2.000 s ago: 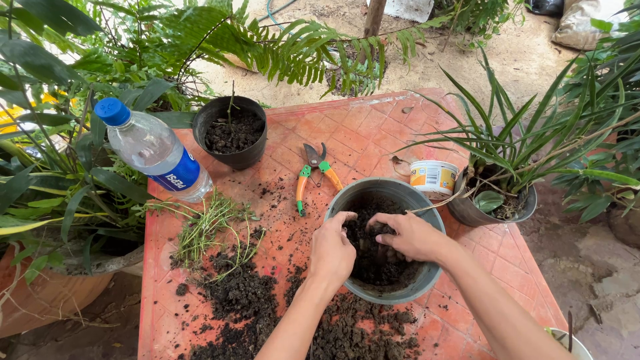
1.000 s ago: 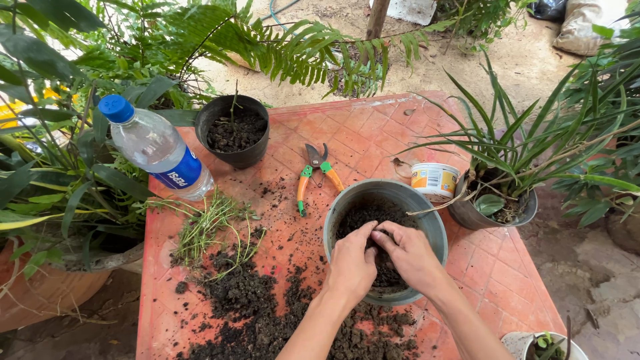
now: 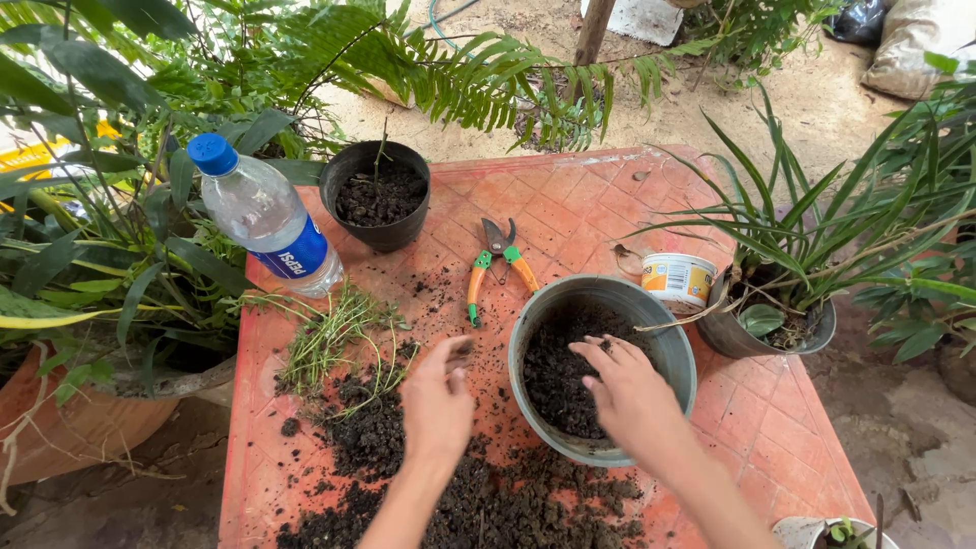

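Observation:
My left hand [image 3: 438, 400] is over the red table, left of the grey plastic pot [image 3: 526, 389], with soil on its fingertips and nothing seen in it. My right hand [image 3: 629, 389] reaches over the same pot, fingers apart above the dark potting soil [image 3: 560, 366] inside. Loose soil [image 3: 465, 499] lies heaped on the table below and beside my left hand. Pulled green stems [image 3: 335, 335] lie left of that hand. Pruning shears [image 3: 497, 263] with orange and green handles rest behind the pot, their blades parted.
A Pepsi bottle [image 3: 263, 213] and a black pot with a bare cutting [image 3: 377, 200] stand at the back left. A printed plastic tub [image 3: 677, 280] and a potted long-leaved plant [image 3: 770, 320] stand at the right. A white pot [image 3: 831, 534] is at the lower right. Fern fronds [image 3: 503, 76] overhang the back edge.
Both hands were together in the pot a second ago. My left hand has moved out of it to the left; my right hand has stayed over the pot, its fingers now more spread.

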